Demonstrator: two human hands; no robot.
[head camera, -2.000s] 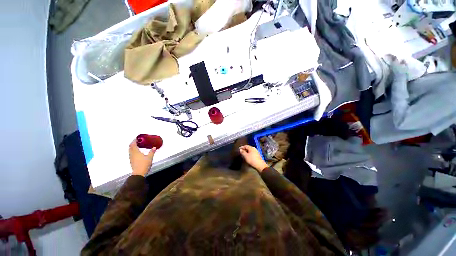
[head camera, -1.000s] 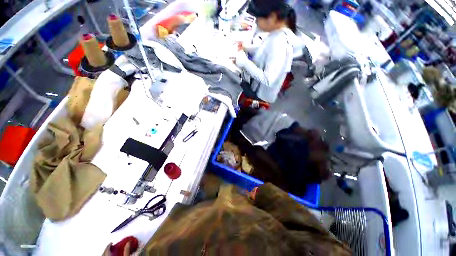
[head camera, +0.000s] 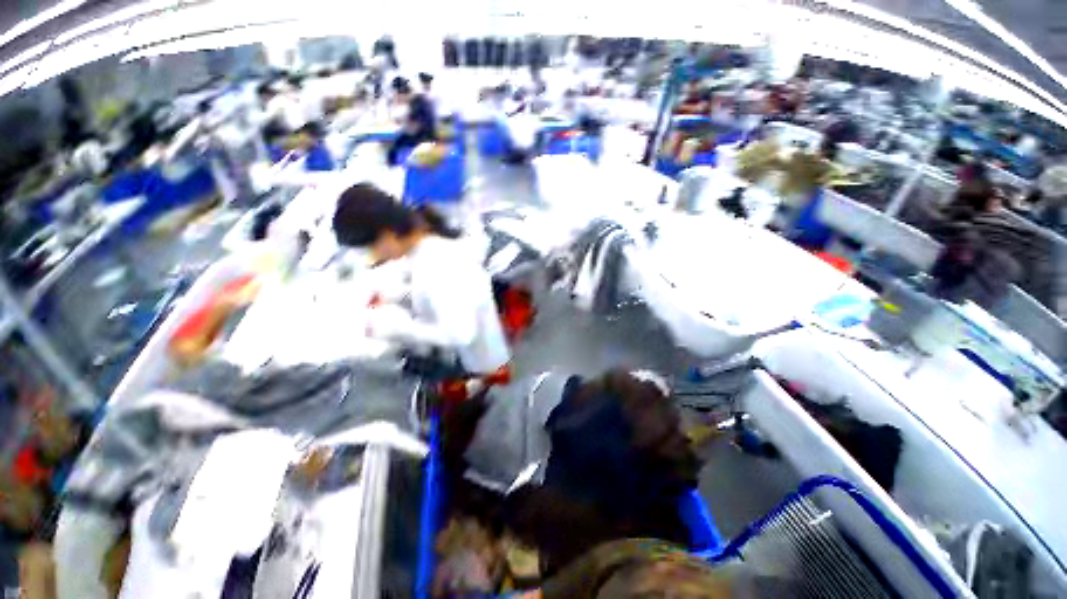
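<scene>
Neither of my hands is in the picture. Part of my brown patterned clothing (head camera: 638, 570) shows at the bottom edge. Nearest in front of me is a blue crate (head camera: 431, 515), with brown scraps (head camera: 468, 556) at its left side and a dark garment heap (head camera: 620, 439) over it. The end of my white sewing table (head camera: 372, 515) is at the lower left, cut off by the edge. The view is blurred.
A person in white (head camera: 445, 293) sits at a table ahead on the left. Grey fabric (head camera: 293, 392) drapes beside my table. A blue-rimmed wire rack (head camera: 819, 527) stands at the lower right, by white troughs (head camera: 819, 445). Rows of work tables fill the background.
The view has swung up and to the right. The dark red cones, the shears and the hand at the red cone have left the picture. The seated person now shows further left and lower.
</scene>
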